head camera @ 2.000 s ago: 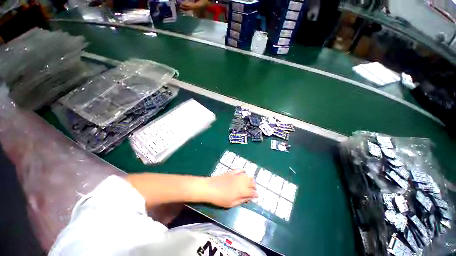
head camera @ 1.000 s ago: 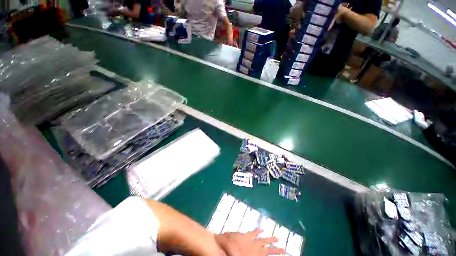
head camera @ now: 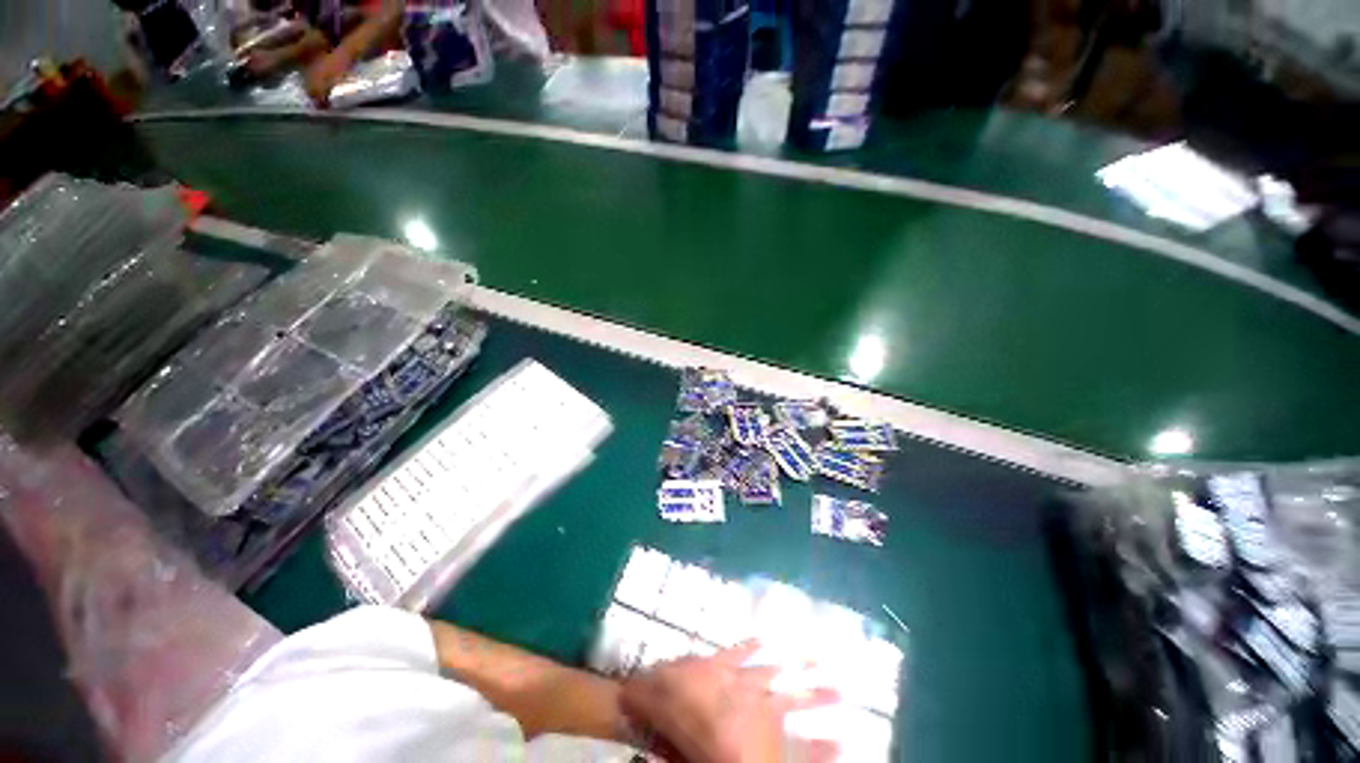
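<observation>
A sheet of white rectangular stickers [head camera: 671, 589] lies on the dark green bench at the lower centre, bright with glare. My left hand [head camera: 723, 708] comes from the lower left and rests on the sheet's lower part, fingers spread, covering some rectangles; nothing shows gripped in it. A loose pile of small blue circuit boards [head camera: 753, 432] lies behind the sheet, by the belt's pale edge. One board [head camera: 847, 519] lies apart at the pile's right front. My right hand is not in view.
A sticker sheet stack [head camera: 463, 477] lies left of the boards. Beyond it are a clear blister tray [head camera: 298, 358] over boards and stacked greyish trays [head camera: 90, 283]. A clear bag of boards [head camera: 1253, 596] is at right. Dark blue boxes [head camera: 697, 67] and a person's arm [head camera: 358, 52] show across the belt.
The camera view has shifted and tilted since the earlier frames. My left hand stays on the sticker sheet, now nearer the picture's bottom edge than two seconds ago, its fingers more spread.
</observation>
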